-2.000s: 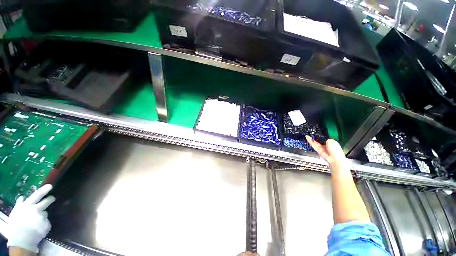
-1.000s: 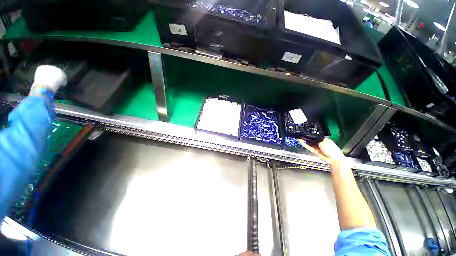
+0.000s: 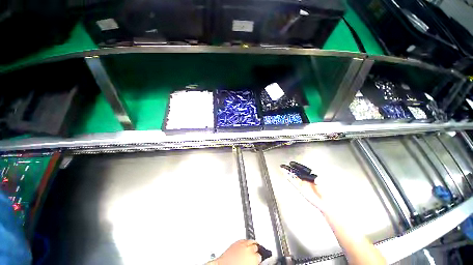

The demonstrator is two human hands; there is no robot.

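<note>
My right hand (image 3: pixel 307 187) is over the metal plate in front of the bins, with black covers on its fingertips. Whether it holds small parts cannot be told. My left hand (image 3: pixel 239 253) is at the bottom edge, partly cut off, with a black-covered fingertip; its grip cannot be told. On the green shelf, black bins hold white components (image 3: pixel 190 109), dark blue capacitors (image 3: pixel 237 107), small bright blue components (image 3: pixel 282 118) and, behind those, black components (image 3: pixel 286 102) with a white label.
A green circuit board (image 3: pixel 21 173) with a reddish-brown side bar lies at the far left, beside another person's blue sleeve (image 3: pixel 11 233). Two dark cross bars (image 3: pixel 245 196) run between the hands and the shelf edge. More small bins (image 3: pixel 394 110) stand on the right.
My right hand has left the bright blue components bin and moved down over the metal plate. More of my left hand has come into view. The view has turned, and the neighbour's gloved hand is out of sight.
</note>
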